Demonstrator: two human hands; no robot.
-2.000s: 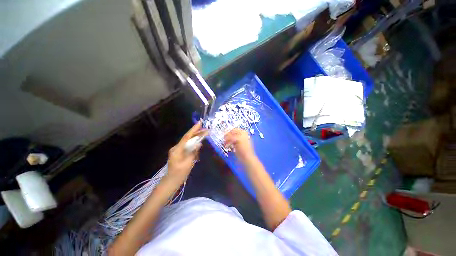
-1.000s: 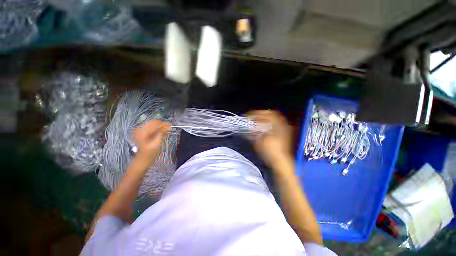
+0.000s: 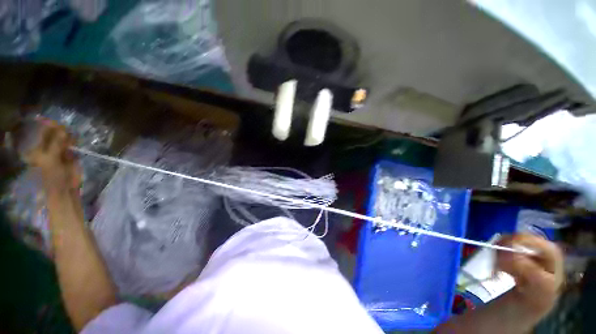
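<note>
A white cable [image 3: 261, 193] is stretched in a nearly straight line between my hands. My left hand [image 3: 53, 151] is closed on its end at the far left, a little blurred. My right hand [image 3: 532, 267] is closed on the other end at the right. The cable passes over a loose bundle of white strands [image 3: 281, 182] lying in front of my body. Two white winding posts [image 3: 301, 116] stand apart at the machine front, above the cable, with nothing around them. The cable ends are hidden in my fingers.
A blue tray [image 3: 408, 284] with a pile of small white coils [image 3: 406, 203] is right of my lap. The dark tying head [image 3: 467, 153] juts out above it. A grey-white cable pile [image 3: 147, 215] lies left. Clear plastic bags [image 3: 166, 39] lie on the green bench.
My hands have moved far apart, left hand to the left, right hand to the right past the tray, with one cable now taut between them. The strand bundle now lies free of my hands.
</note>
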